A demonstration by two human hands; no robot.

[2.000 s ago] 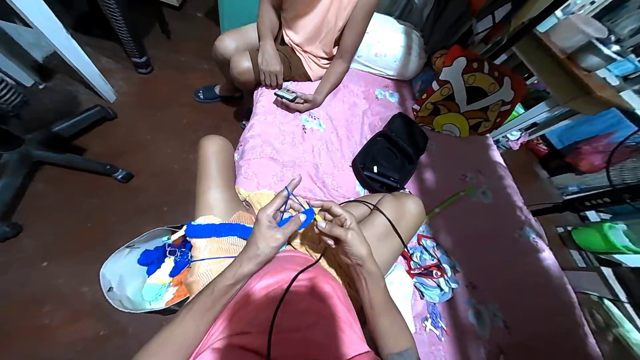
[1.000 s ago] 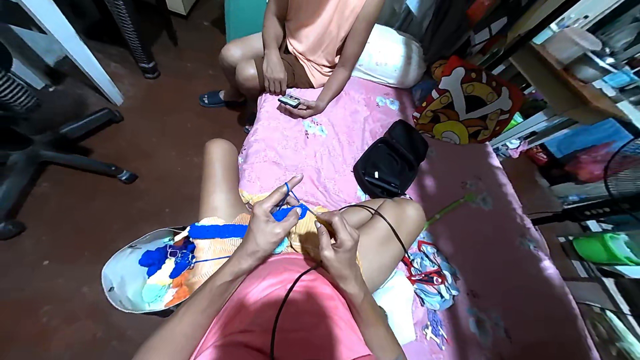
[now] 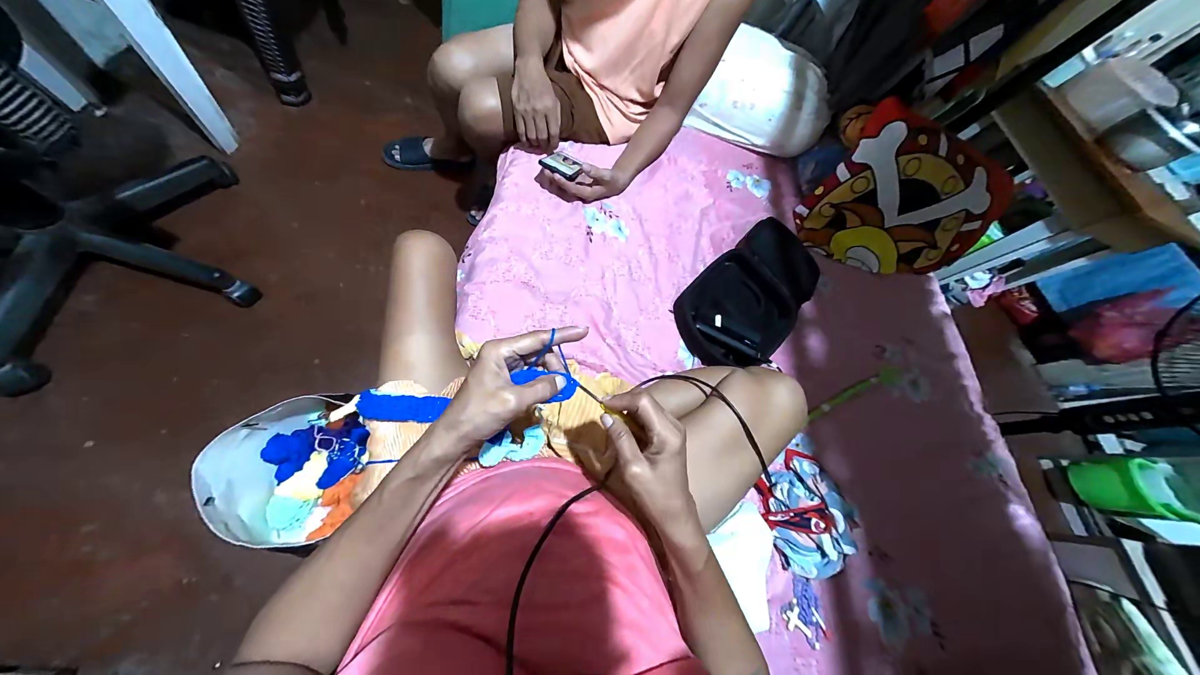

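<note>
Blue crochet work (image 3: 548, 382) is pinched in my left hand (image 3: 502, 389), with blue yarn looped over the raised index finger. My right hand (image 3: 647, 441) grips a thin crochet hook (image 3: 592, 395) whose tip meets the work's right edge. Across my lap lies a long blue crocheted strip (image 3: 403, 407), partly hidden behind my left wrist. Left of my thigh, a white container (image 3: 225, 478) holds blue, cream, mint and orange yarn (image 3: 314, 469). A light blue piece (image 3: 511, 447) rests on my lap below the left hand.
A black bag (image 3: 741, 300) lies on the pink floral bed cover (image 3: 562, 272). Another person sits opposite, holding a phone (image 3: 561, 166). A black cable (image 3: 534, 553) crosses my shirt and lap. Bundled patterned cloth (image 3: 808, 520) lies right of my thigh; an office chair base (image 3: 141, 244) stands at left.
My left index finger has stretched out to the right compared with one second ago, with yarn still over it. My right hand has shifted slightly away from the work.
</note>
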